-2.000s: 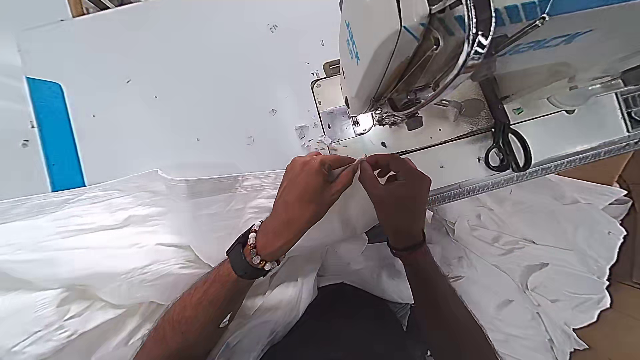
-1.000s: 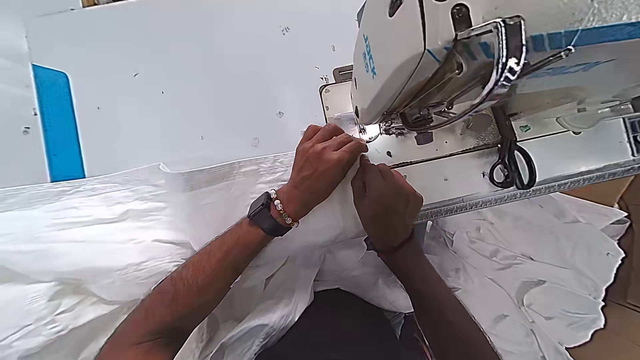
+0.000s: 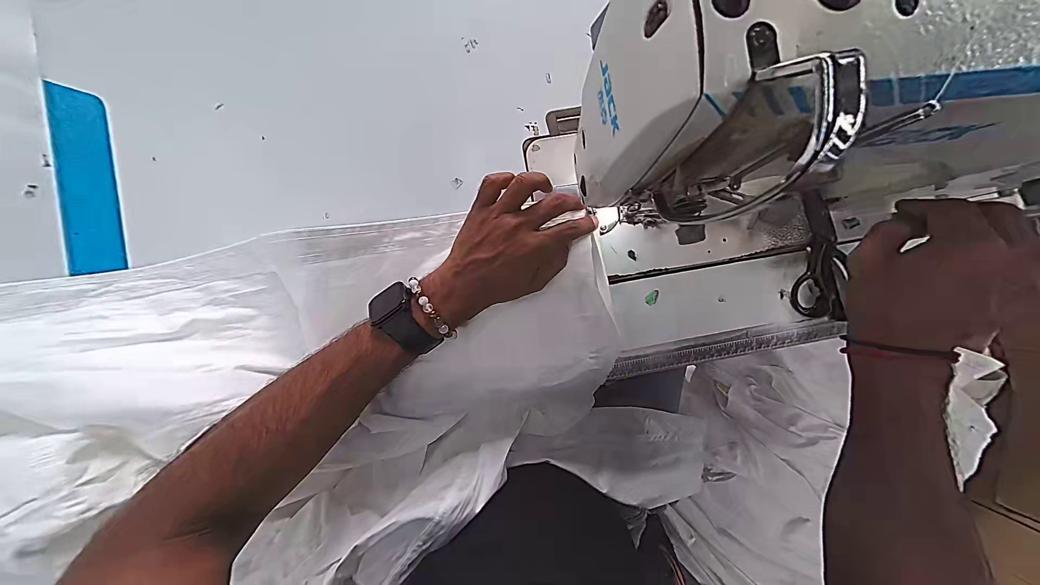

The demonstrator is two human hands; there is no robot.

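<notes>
My left hand (image 3: 520, 244) presses on white fabric (image 3: 504, 349) with its fingers spread, the fingertips just left of the lit needle area (image 3: 605, 219) of a Jack sewing machine (image 3: 650, 106). The fabric's edge reaches the presser foot and the cloth runs left across the table and down over my lap. My right hand (image 3: 942, 268) is at the far right, beside the machine bed and right of the black-handled scissors (image 3: 812, 292). Its fingers are partly hidden, and whether it holds anything cannot be seen.
A metal measuring rule (image 3: 715, 345) runs along the front edge of the machine bed. Thread scraps lie on the white table (image 3: 284, 106), which has a blue stripe (image 3: 88, 179) at left. More white fabric (image 3: 764, 455) hangs at the lower right, near brown cardboard (image 3: 1007, 471).
My right hand has left the fabric near the needle and moved right, past the scissors. My left hand has stayed by the needle, its fingers now spread on the cloth.
</notes>
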